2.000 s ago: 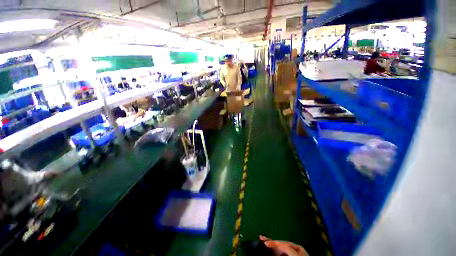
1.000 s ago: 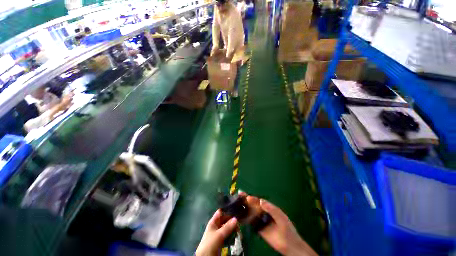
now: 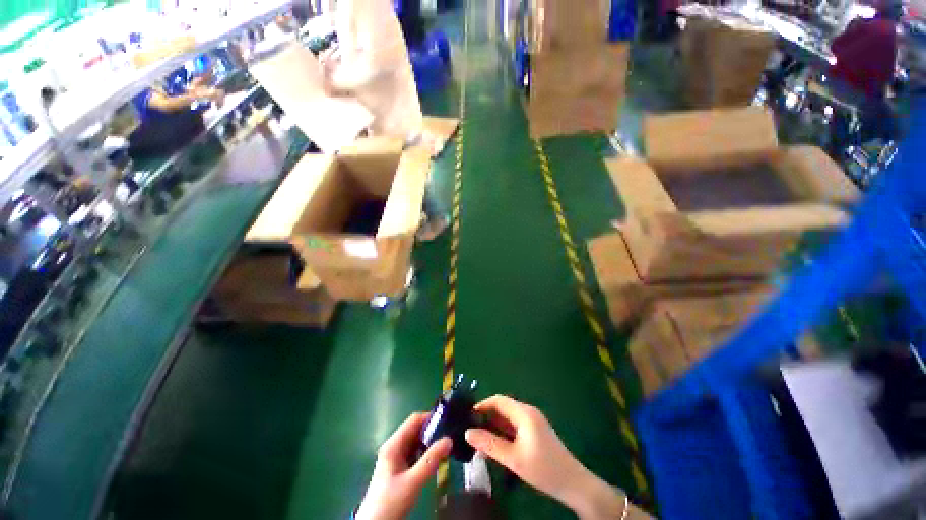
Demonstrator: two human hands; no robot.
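Note:
A small black power adapter (image 3: 447, 425) is held at the lower middle of the view, over the aisle floor. Two thin plug pins stick up from its top end. My left hand (image 3: 401, 464) grips it from the left, with the thumb on its near face. My right hand (image 3: 518, 437) touches it from the right with thumb and fingertips. A small pale piece (image 3: 475, 473) shows just below the adapter; I cannot tell what it is.
An open carton (image 3: 355, 266) stands left of the aisle, with a person in pale clothing (image 3: 376, 66) behind it. Another open carton (image 3: 701, 249) sits on stacked cartons at right. A blue rack (image 3: 701, 457) is at lower right, a green conveyor (image 3: 132, 335) at left.
The view has moved forward along the aisle; the cartons and the person are nearer. Both hands are still on the adapter, whose pins now show. The white stand at left has left the view.

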